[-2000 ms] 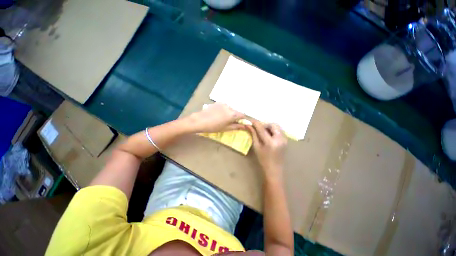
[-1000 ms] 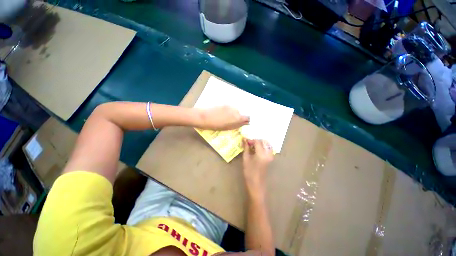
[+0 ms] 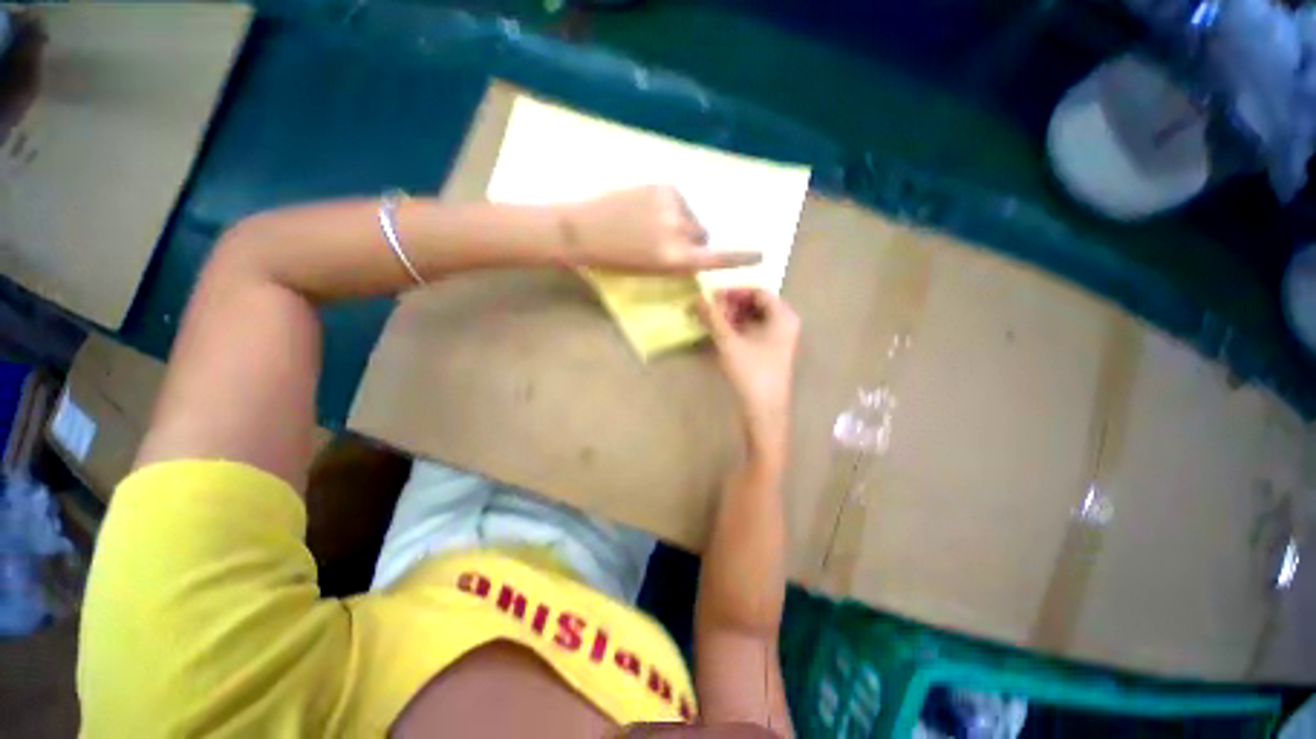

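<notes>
A small yellow label sheet shows below my left hand. My left hand lies over it with the index finger stretched out to the right; most of its grip is hidden. My right hand has its fingertips pinched at the sheet's right edge; no separate sticker can be made out. A stack of white sheets with a thin yellow edge lies flat beyond and partly under my left hand, on the brown cardboard mat. The picture is slightly blurred.
A jar with white filling stands at the upper right, beside crumpled clear plastic. Another jar is cut off at the right edge. A second cardboard sheet lies upper left. A green crate is below the bench edge.
The view has shifted, so the mat sits higher and the green crate shows. My left index finger now points out above my right fingertips, which stay at the yellow sheet's right side.
</notes>
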